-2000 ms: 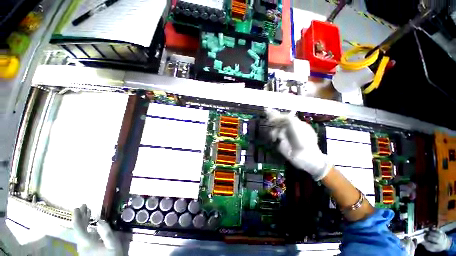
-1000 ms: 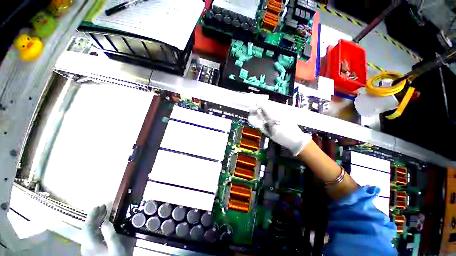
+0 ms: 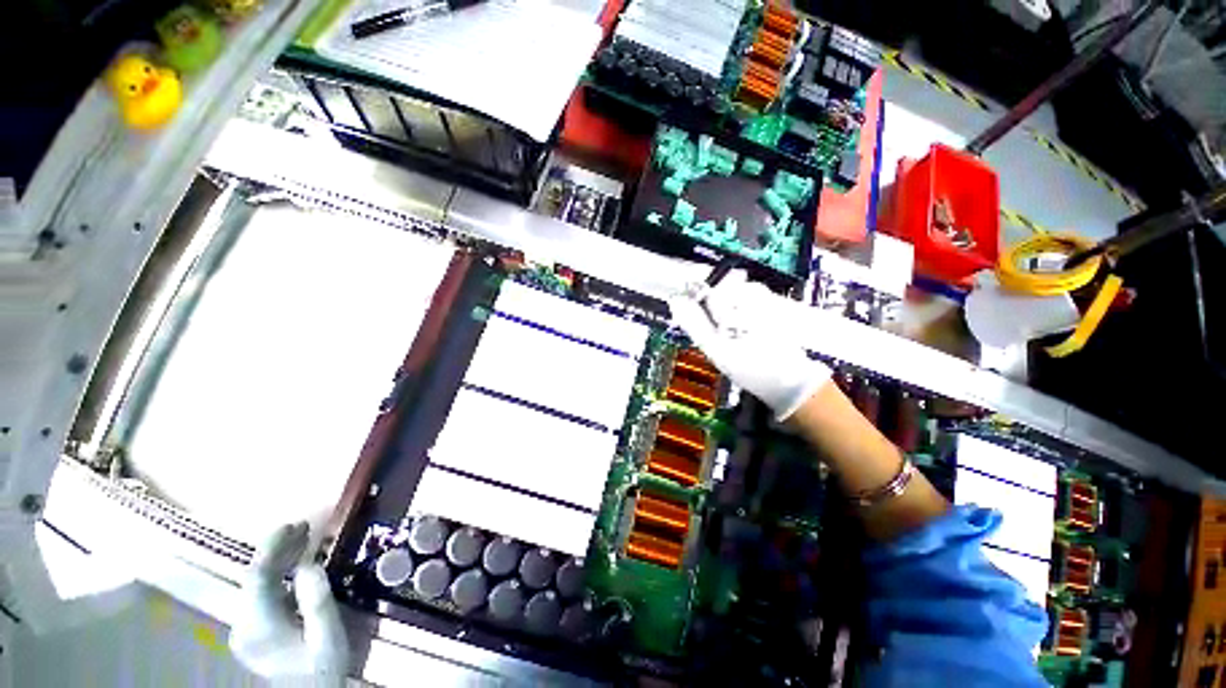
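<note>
The power board (image 3: 659,591) lies in its dark carrier with a red-brown side bar (image 3: 420,343). White blocks (image 3: 538,403), orange coils (image 3: 676,450) and black round capacitors (image 3: 467,587) show on it. My gloved right hand (image 3: 746,343) is over the board's far edge and the rail, with a short dark pen-like tool (image 3: 721,274) sticking up from its fingers; the tool's tip cannot be made out. My gloved left hand (image 3: 289,618) is at the near rail by the carrier's left corner, fingers apart, holding nothing visible.
A second board (image 3: 1006,504) lies to the right, and an orange plate (image 3: 1206,605) at the right edge. Behind the rail (image 3: 565,246) are a black tray of teal parts (image 3: 713,202), a sample board (image 3: 672,67), a red bin (image 3: 948,215), yellow tape (image 3: 1049,264) and paper on a rack (image 3: 471,61).
My right hand has moved from over the board's middle to its far edge, and the dark tool now shows in its fingers. My left hand stays near the carrier's corner. The view has turned.
</note>
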